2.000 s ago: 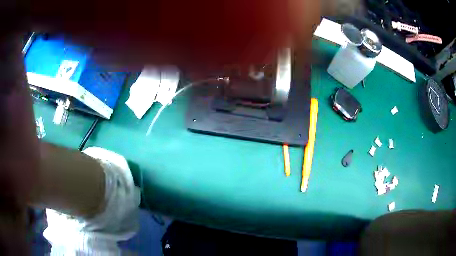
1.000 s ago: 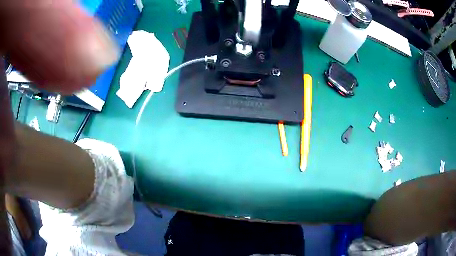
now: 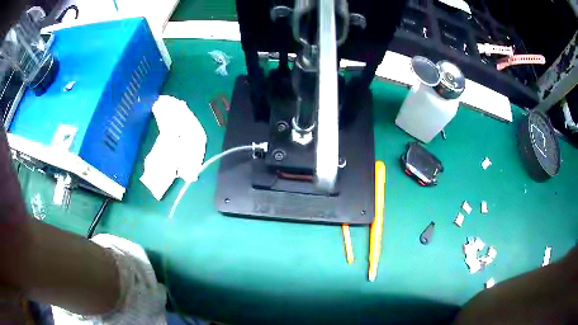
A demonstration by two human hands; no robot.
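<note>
The black hand press (image 3: 298, 208) stands on the green mat in the middle. Its shiny lever (image 3: 327, 95) hangs down in front of the shaft, over the black nest block (image 3: 295, 181), where a reddish strip shows. A smartwatch body (image 3: 421, 164) lies on the mat right of the press, dark face up. Only my forearms show, one at the lower left with a white sleeve, one at the lower right. Both of my hands are outside the picture, so what they hold is hidden.
A blue power unit (image 3: 120, 82) and a crumpled white wipe (image 3: 177, 136) are left of the press. An orange-yellow stick (image 3: 377, 222), a white bottle (image 3: 428, 113), whitish scraps (image 3: 475, 254), a dark teardrop piece (image 3: 428, 233) and a round black disc (image 3: 539, 146) are to the right.
The large blurred fingers at the upper left have left the view. The press lever now reaches down over the block's front. The view has shifted, showing more of the press and the blue unit.
</note>
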